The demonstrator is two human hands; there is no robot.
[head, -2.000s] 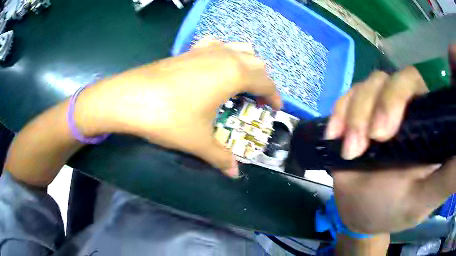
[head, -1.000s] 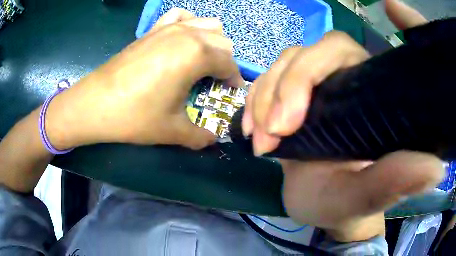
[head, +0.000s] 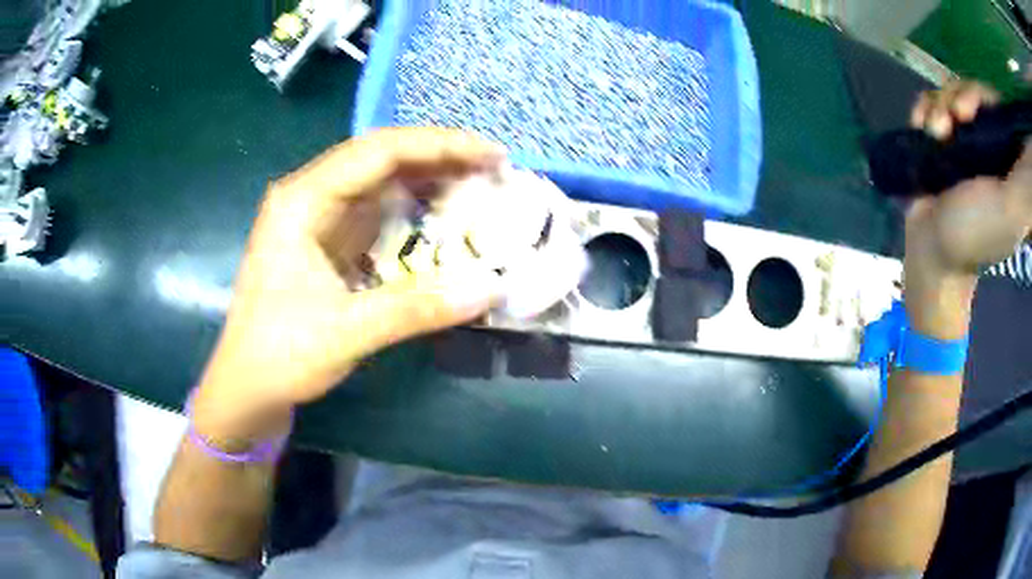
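My left hand grips a white socket unit over the left end of the fixture. Its round white face is turned up, and yellow and metal parts show at its left side under my fingers. The off-white fixture lies on the bench, with round holes and black strips across it. My right hand, at the far right, holds the black electric screwdriver away from the fixture. The screwdriver's tip cannot be made out.
The blue screw bin, holding a mass of tiny silver screws, stands just behind the fixture. A loose unit lies left of the bin. More units lie at the far left. A black cord runs below my right wrist.
My right hand and the screwdriver have moved away from the unit to the far right. My left hand now holds the unit with its round white face up, and more of the fixture shows.
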